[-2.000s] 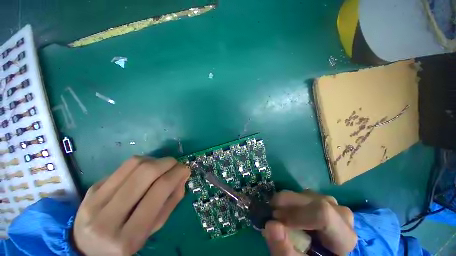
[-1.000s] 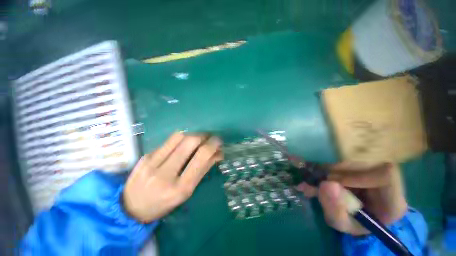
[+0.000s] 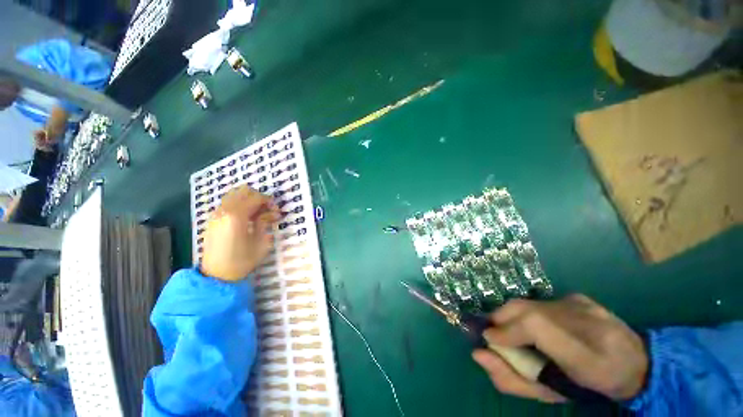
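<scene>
My left hand [image 3: 241, 231] is over the component tray [image 3: 314, 269], its fingers bent down at the rows of small dark pieces; whether it pinches one cannot be told. My right hand [image 3: 562, 346] holds the soldering iron [image 3: 521, 361], tip pointing up-left, just below the PCB panel [image 3: 481, 244]. The green panel lies on the mat with two rows of units. A small component [image 3: 391, 230] sticks out from its upper left edge. The tray's upper rows hold dark pieces; the lower rows look tan.
Solder wire [image 3: 371, 350] lies right of the tray. A tan pad [image 3: 668, 171] and a tape roll [image 3: 664, 41] are at right. Stacked trays [image 3: 85, 301] stand at far left. Another person's blue sleeve [image 3: 65, 61] and hand, white scraps [image 3: 208, 50] and metallic parts [image 3: 200, 94] are farther back.
My left hand has moved left from the panel's edge onto the tray. My right hand has drawn the iron's tip off the panel. The view has turned left, and a component now shows at the panel's edge.
</scene>
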